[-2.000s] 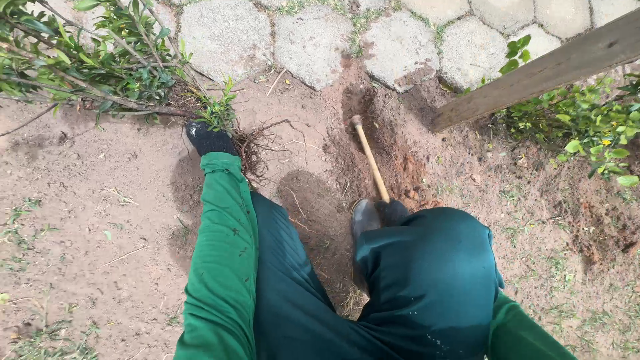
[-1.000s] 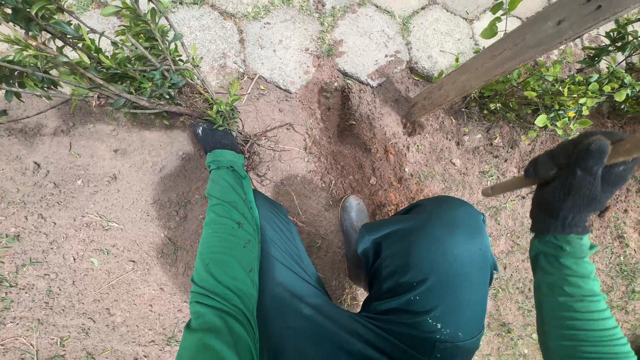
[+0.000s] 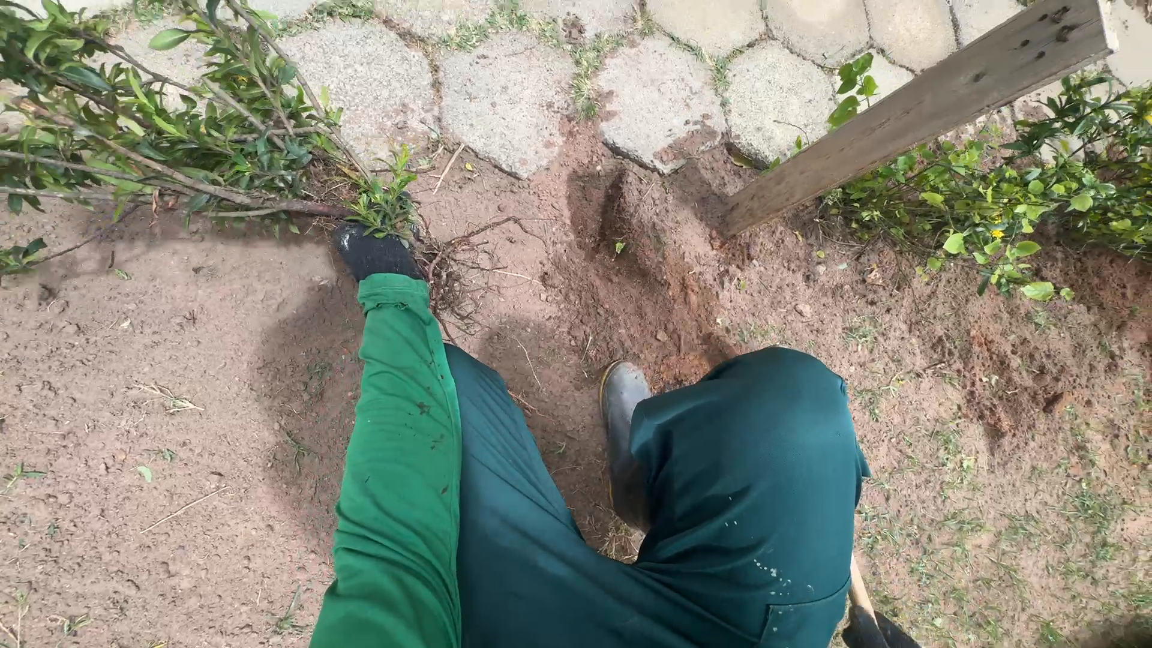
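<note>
My left hand, in a black glove, is at the base of an uprooted leafy shrub at upper left; its bare roots spread out just right of the glove. Leaves and stem cover the fingers, so their grip does not show plainly. At the bottom right edge, beside my bent knee, part of my right hand in a black glove is around a wooden tool handle. The rest of that tool is hidden. A dug hollow in reddish soil lies between the roots and a wooden post.
The wooden post leans in from the upper right beside the hollow. Hexagonal paving stones border the soil along the top. Low leafy plants grow at the right. My grey boot stands just below the hollow.
My right hand has come down from the right side with the wooden handle, to beside my knee. Two seconds ago the handle lay over the soil near the hollow. My left hand stays at the shrub.
</note>
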